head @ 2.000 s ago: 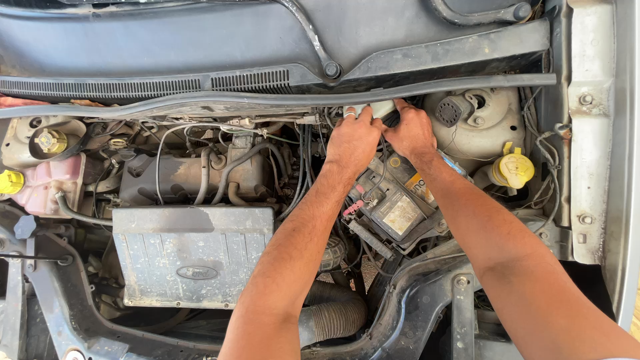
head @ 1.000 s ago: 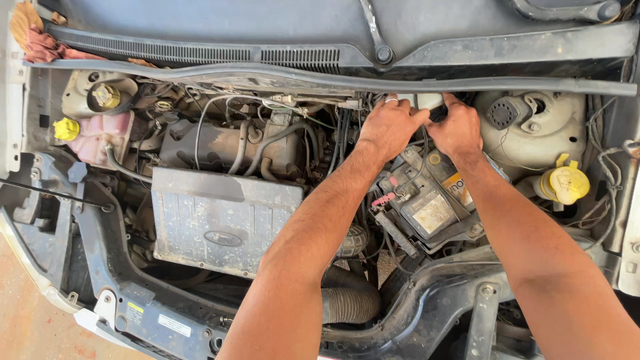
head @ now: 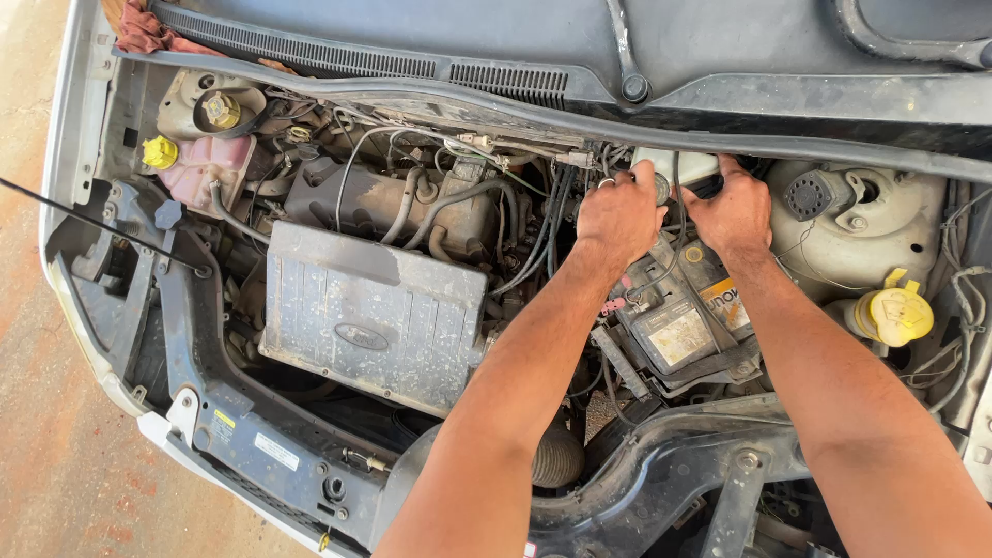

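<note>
Both my hands reach into a car's engine bay, behind the car battery. My left hand, with a ring on one finger, has its fingers at the left end of a whitish plastic reservoir, beside a round dark cap. At the reservoir's right end is my right hand, thumb and index finger against it. A thin black hose runs down between the hands. The fingertips are partly hidden, so how firmly they grip is unclear.
An engine cover lies left of my arms, with a pink coolant tank beyond it. Right of my hands are a strut tower and a yellow-capped filler. A rubber seal runs just behind the hands; a hood prop rod crosses the far left.
The view has shifted, showing more of the car's left front and the ground. Both hands stay at the whitish reservoir; the left hand's fingers now lie beside a round cap.
</note>
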